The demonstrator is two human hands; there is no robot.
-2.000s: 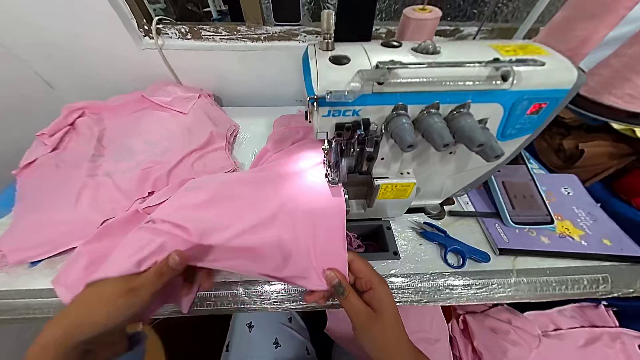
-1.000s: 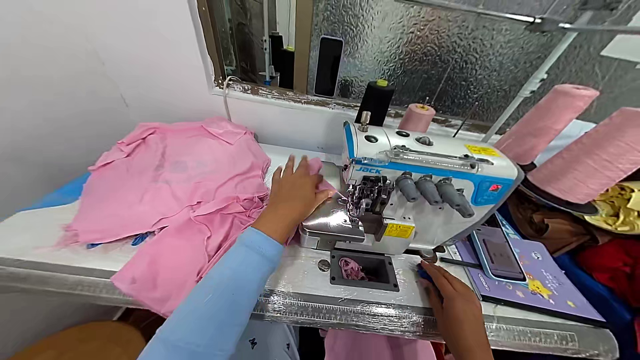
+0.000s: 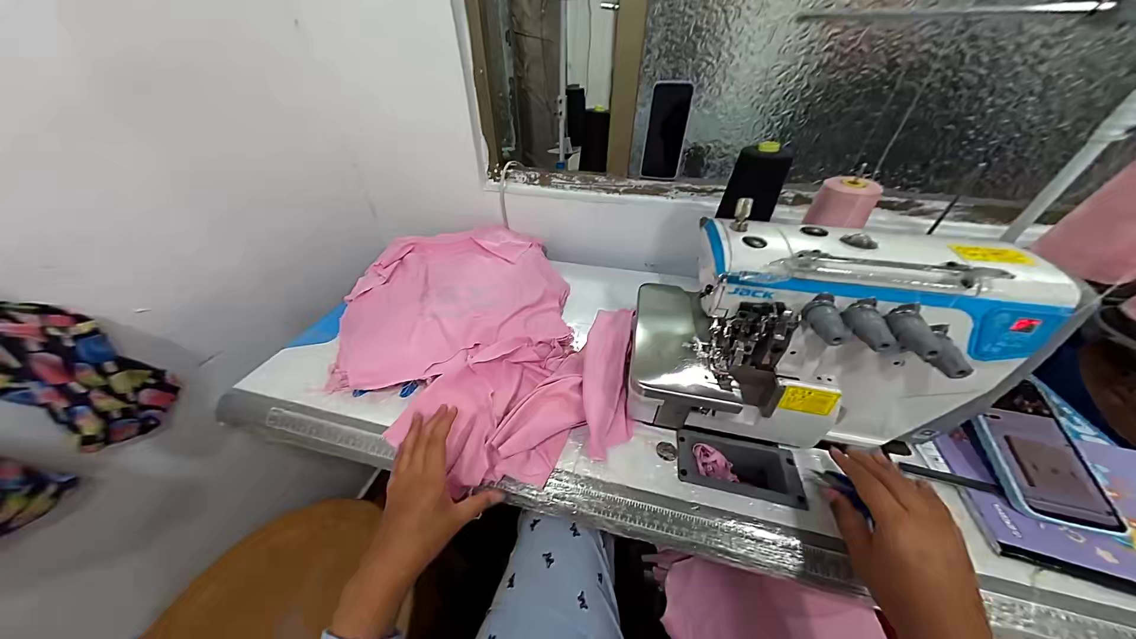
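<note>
My left hand (image 3: 430, 488) lies with fingers apart on the lower edge of a crumpled pink fabric piece (image 3: 524, 404), at the table's front edge. Behind it a larger pink fabric piece (image 3: 457, 293) is spread on the table. My right hand (image 3: 905, 524) rests over blue-handled thread snips (image 3: 843, 486), mostly hidden under the fingers; whether it grips them is unclear. Between the hands stands a white and blue Jack overlock sewing machine (image 3: 887, 319), its metal cloth plate (image 3: 670, 346) bare. Pink scraps (image 3: 713, 461) sit in the recessed tray in front of it.
A phone (image 3: 1052, 461) lies on a purple notebook (image 3: 1100, 541) at the right. Black (image 3: 754, 182) and pink (image 3: 843, 202) thread cones stand behind the machine. A round stool (image 3: 275, 577) is at lower left. More pink fabric (image 3: 763, 603) hangs below the table edge.
My left hand has moved from beside the machine's cloth plate to the fabric at the front edge. Two seconds ago both hands held pink fabric at the machine. The view has swung left.
</note>
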